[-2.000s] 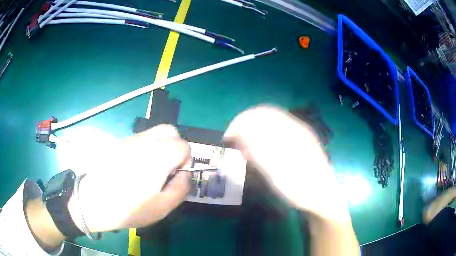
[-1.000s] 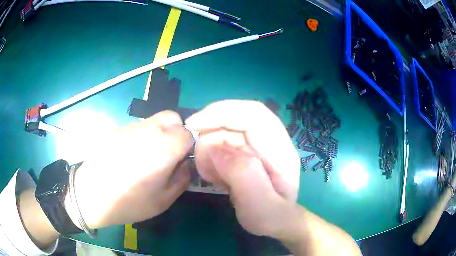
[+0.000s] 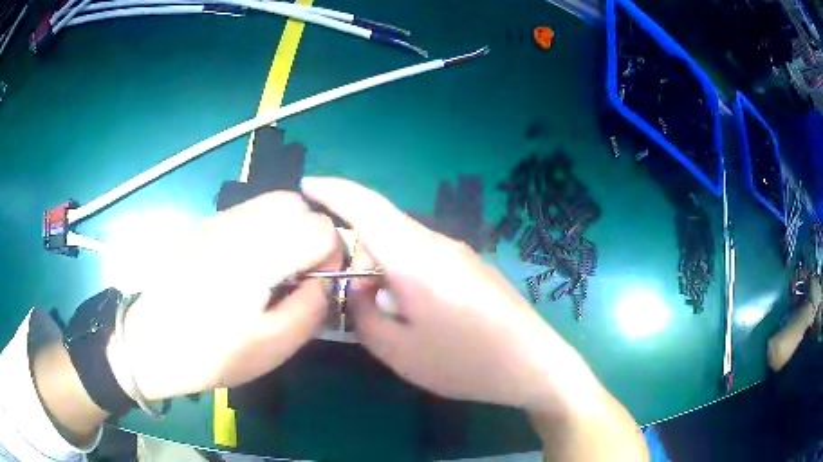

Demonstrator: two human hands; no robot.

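My left hand (image 3: 239, 293), with a dark watch at its wrist, has its fingers closed on thin wire ends (image 3: 341, 273) above the card. My right hand (image 3: 433, 307) meets it from the right, its fingertips at the same wires. Whether it holds a small connector is hidden by the fingers. The white reference card (image 3: 341, 335) shows only in part between and below the hands. A white cable (image 3: 189, 160) lies beyond my left hand, with a red and black end plug (image 3: 60, 226) at its left end.
A pile of black housings (image 3: 550, 221) lies right of my right hand; a smaller heap (image 3: 695, 257) lies farther right. Blue-rimmed trays (image 3: 666, 50) and an orange piece (image 3: 542, 37) are at the upper right. More cables (image 3: 316, 16) lie at the top. Another person's arm (image 3: 794, 334) shows at the right edge.
My right hand has come in from the right to meet my left, uncovering the pile of housings. Since one second ago its fingers have shifted, and thin wires show between both hands.
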